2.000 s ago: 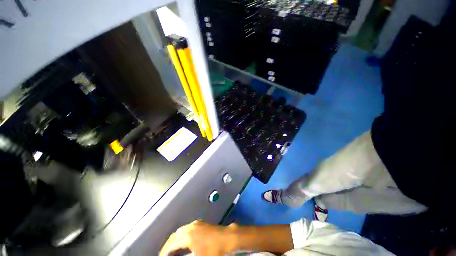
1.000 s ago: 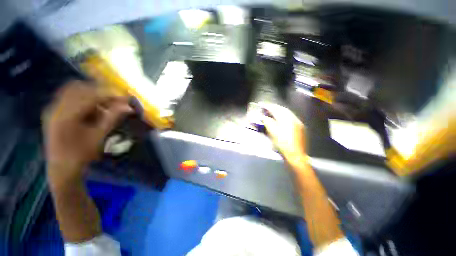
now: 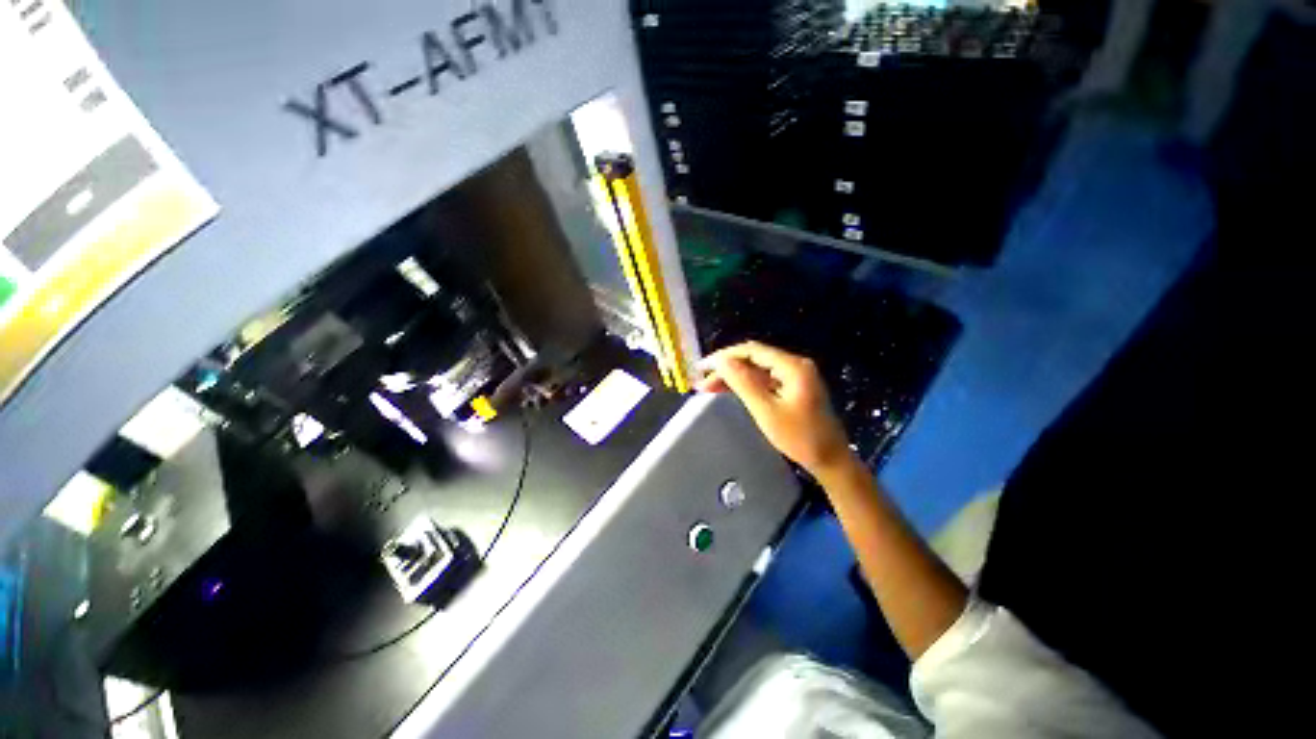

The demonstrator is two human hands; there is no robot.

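Observation:
My right hand [image 3: 787, 412] is over the right end of the machine's grey front panel [image 3: 606, 578], beside the foot of the yellow-black light curtain [image 3: 648, 282]. Its thumb and fingertips are close together; whether a small piece is between them cannot be told. My left hand is out of the picture. The silver-white fixture [image 3: 419, 560] with a dark block at its side stands on the machine table, away from my hand. Whether a part sits in it is not clear.
A thin black cable [image 3: 523, 484] curves across the table. A white label [image 3: 608, 406] lies near the curtain. A black box unit [image 3: 217, 570] stands left. Black stacked trays [image 3: 924, 159] and a low gridded tray [image 3: 909, 347] are right. Panel buttons [image 3: 700, 537] face me.
The view has turned to the right since one second ago. My right hand has left the fixture area and is now at the panel's right end. My left hand has gone out of view.

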